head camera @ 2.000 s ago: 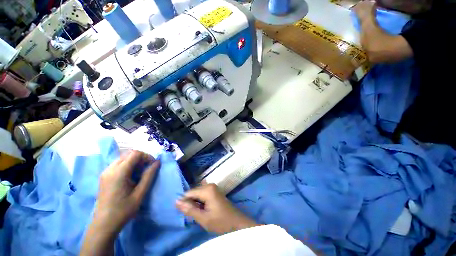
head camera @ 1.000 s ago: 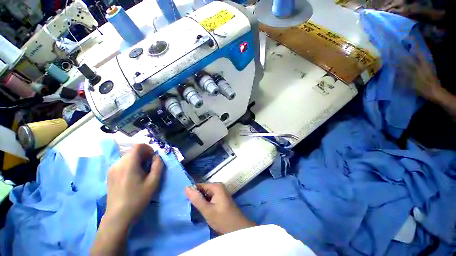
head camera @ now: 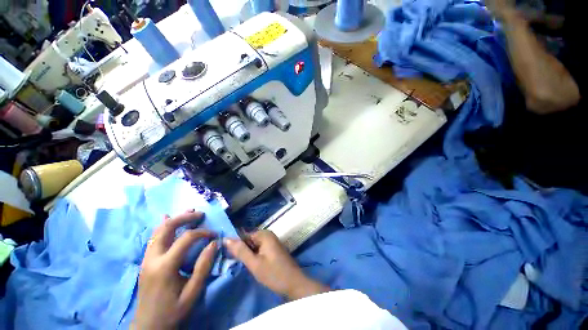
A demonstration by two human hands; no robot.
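A light-blue garment piece [head camera: 84, 258] lies at the left and runs up to the needle area [head camera: 205, 188] of the white overlock machine [head camera: 219, 90]. My left hand [head camera: 174, 267] lies on the cloth below the needle area, fingers bent and spread, pressing or gathering it. My right hand [head camera: 267, 261] pinches the cloth's right edge, close to my left fingertips. Small dark metal, perhaps thread snips, shows between the right fingers, mostly hidden. The cloth between the hands is folded and bunched.
A crumpled blue garment heap [head camera: 419, 238] fills the right side. Thread tails [head camera: 351, 193] hang at the table edge. Another person's arm [head camera: 541, 71] handles blue cloth at upper right. A tan cone [head camera: 51, 178] lies at left.
My left hand has moved down from near the needle and spread over the cloth. My right hand has shifted slightly left. The other person's blue cloth is now bunched on the table at upper right.
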